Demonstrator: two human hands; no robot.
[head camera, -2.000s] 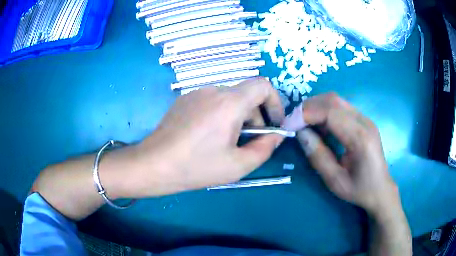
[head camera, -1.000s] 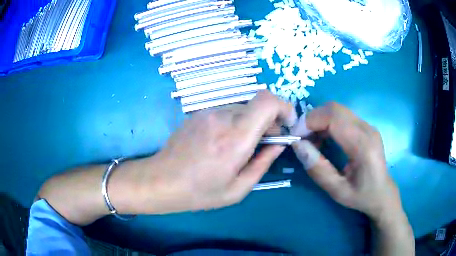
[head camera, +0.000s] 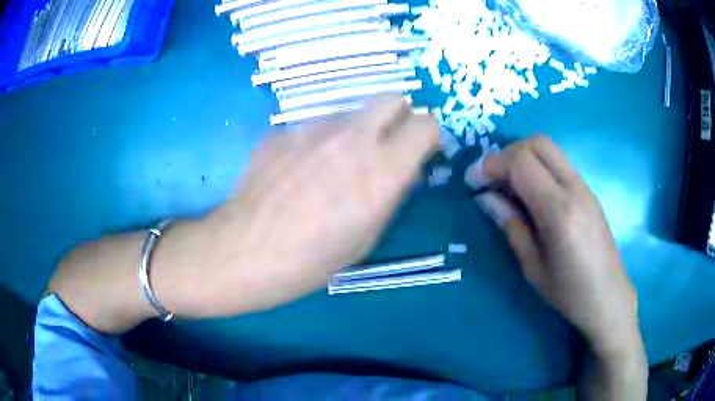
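My left hand is blurred, palm down, and reaches over the near end of the row of silver rods; its fingertips are hidden, so I cannot tell whether it holds a rod. My right hand is at the near edge of the heap of small white caps. Pale coverings show on its thumb and fingertip, close together; no cap is clearly visible between them. Two rods lie side by side on the green bench below my hands. One loose cap lies just above their right ends.
A blue tray with a row of rods is at the upper left. A shiny clear bag of white pieces lies behind the heap. A thin strip lies right of it. A dark tray with a small label stands at the right edge.
The rod held between my hands now lies beside the first one on the bench. My left hand has moved up towards the rod row. My right hand has moved slightly up, nearer the caps.
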